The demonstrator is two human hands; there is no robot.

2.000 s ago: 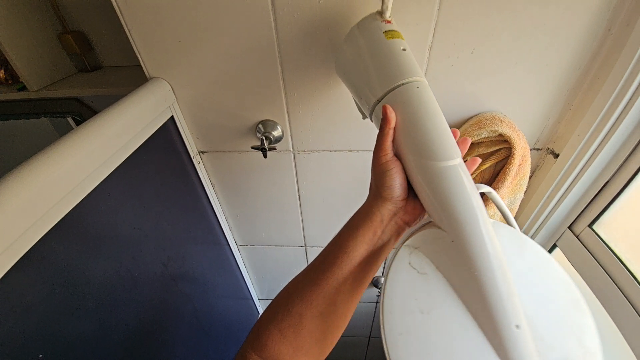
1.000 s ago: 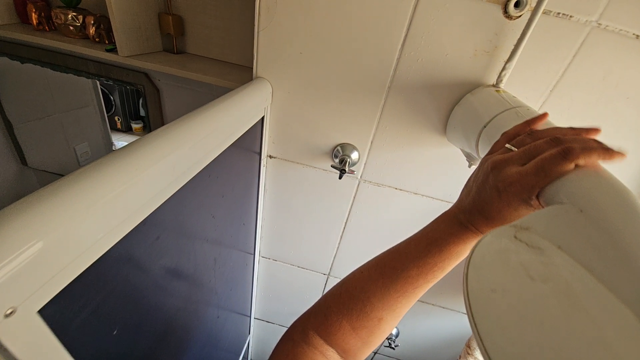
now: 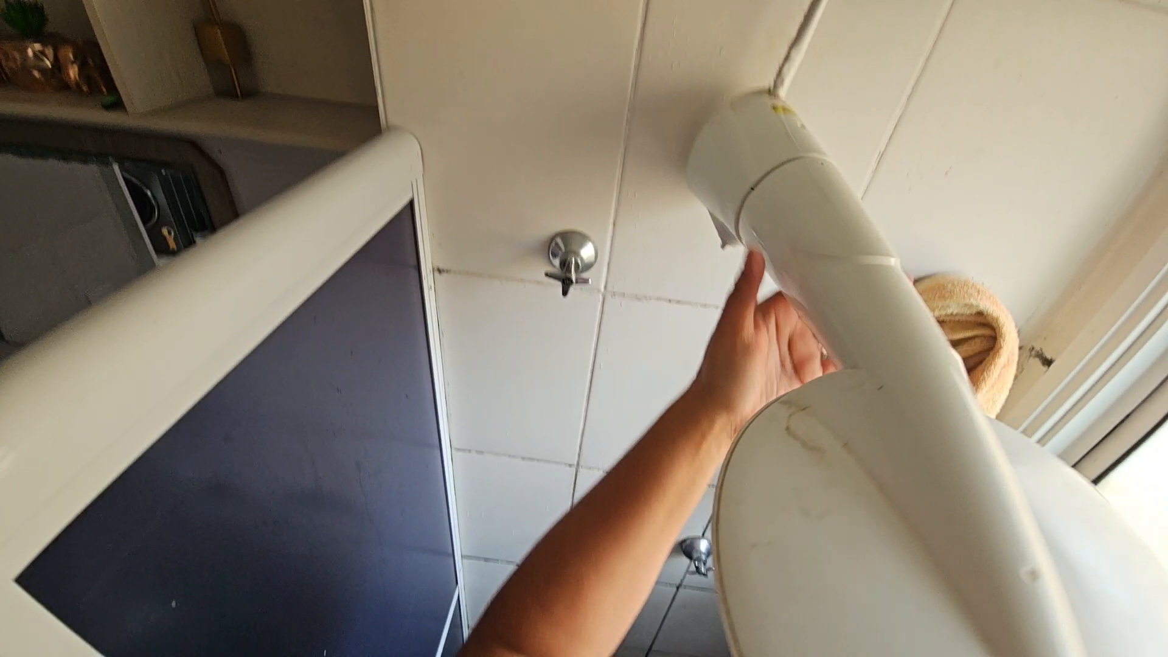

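A white plastic electric shower head (image 3: 849, 265) runs diagonally from the tiled wall down to the right, with a wide round head (image 3: 803, 538) at its lower end. My left hand (image 3: 762, 338) is beside and partly behind its neck, palm turned up, thumb raised and near the tube. The fingers are apart and their tips pass behind the tube; whether they touch it cannot be told. The left forearm rises from the bottom edge. My right hand is out of view.
A chrome valve (image 3: 571, 255) juts from the tiles, and another (image 3: 696, 552) sits lower. A dark panel with a white frame (image 3: 274, 246) stands at the left, before a shelf (image 3: 265, 119). An orange towel (image 3: 976, 338) hangs near the window frame (image 3: 1122, 319).
My left hand was over the top of the neck one second ago, back of the hand showing; now it is below and behind the tube, palm showing. The view has shifted.
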